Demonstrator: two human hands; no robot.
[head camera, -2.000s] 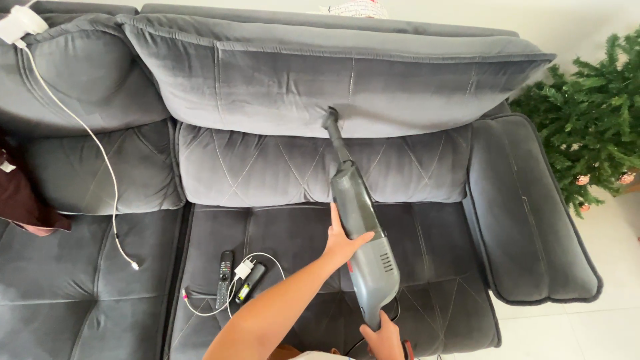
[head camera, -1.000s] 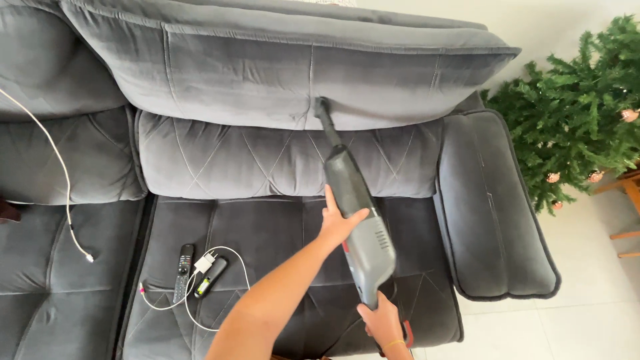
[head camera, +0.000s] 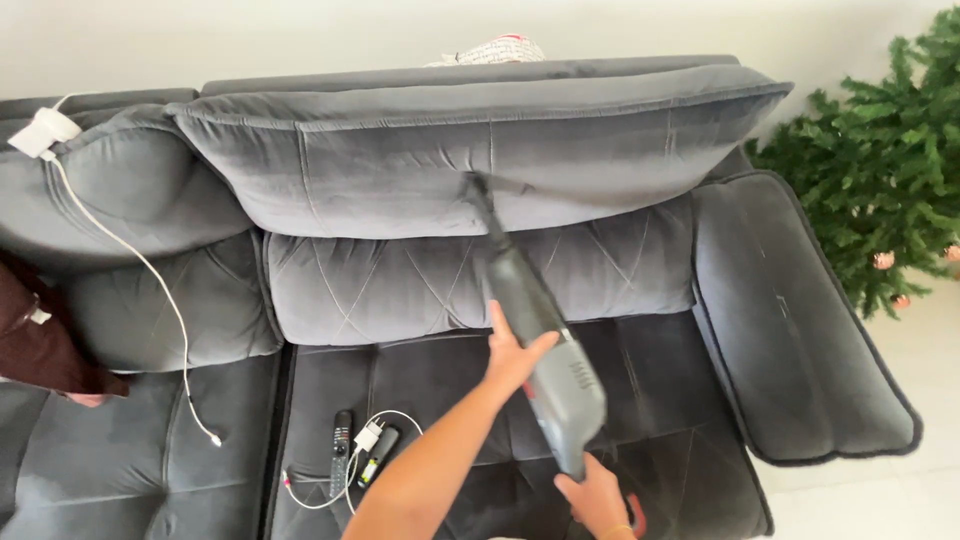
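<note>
A grey handheld vacuum cleaner (head camera: 551, 337) slants over the sofa, its dark nozzle (head camera: 480, 195) at the face of the upper back cushion (head camera: 390, 172). My left hand (head camera: 514, 356) supports the middle of its body from the left side, thumb across the casing. My right hand (head camera: 596, 491) is closed round the rear handle near the lower edge of the view. Below the nozzle lies the quilted lower back cushion (head camera: 375, 292), and under the vacuum is the dark grey seat (head camera: 465, 397). The nozzle is slightly blurred.
A remote control (head camera: 340, 450), a second black device (head camera: 380, 455) and a white charger with cable (head camera: 367, 436) lie on the seat. Another white adapter (head camera: 45, 133) trails a cable at left, near a maroon cloth (head camera: 37, 337). The armrest (head camera: 795, 315) and an artificial Christmas tree (head camera: 877, 172) stand right.
The nozzle has stayed against the upper back cushion, with both hands still on the vacuum. The view has shifted, bringing the left adapter and maroon cloth back into sight.
</note>
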